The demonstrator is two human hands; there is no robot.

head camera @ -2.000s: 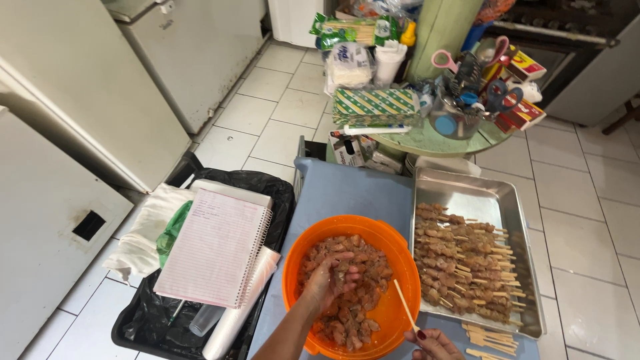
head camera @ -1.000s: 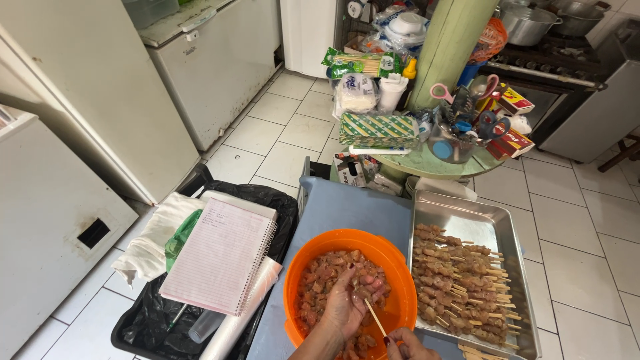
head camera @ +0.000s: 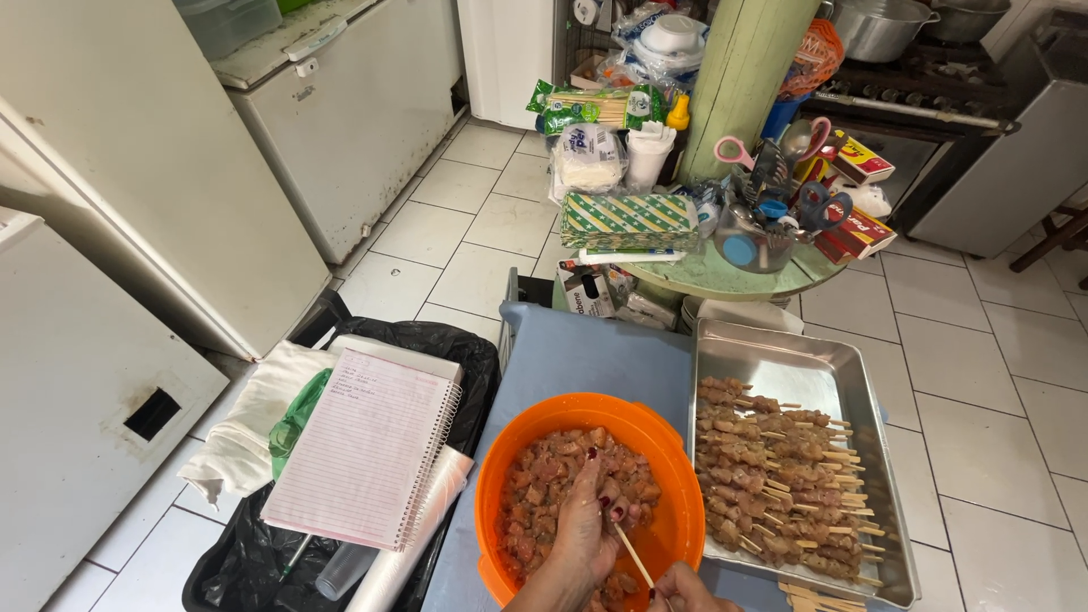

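Over an orange plastic basin (head camera: 680,484) of cubed raw meat (head camera: 535,484), my left hand (head camera: 582,518) pinches a piece of meat at the upper end of a wooden skewer (head camera: 633,557). My right hand (head camera: 687,591), at the bottom edge of the view, grips the skewer's lower end. Right of the basin lies a metal tray (head camera: 786,353) with rows of meat skewers (head camera: 773,476). Bare wooden skewers (head camera: 820,599) lie just below the tray, partly cut off by the frame.
The basin and tray rest on a blue-covered table (head camera: 595,357). At left, a spiral notebook (head camera: 361,450) with writing lies over a black bin bag (head camera: 459,348). Behind, a round green table (head camera: 722,280) holds packages, scissors and utensils. Freezers stand at left, a stove (head camera: 918,102) at back right.
Two seconds ago my left hand was in the meat, apart from the skewer in my right hand. Now both hands meet at the skewer, with meat at its upper end.
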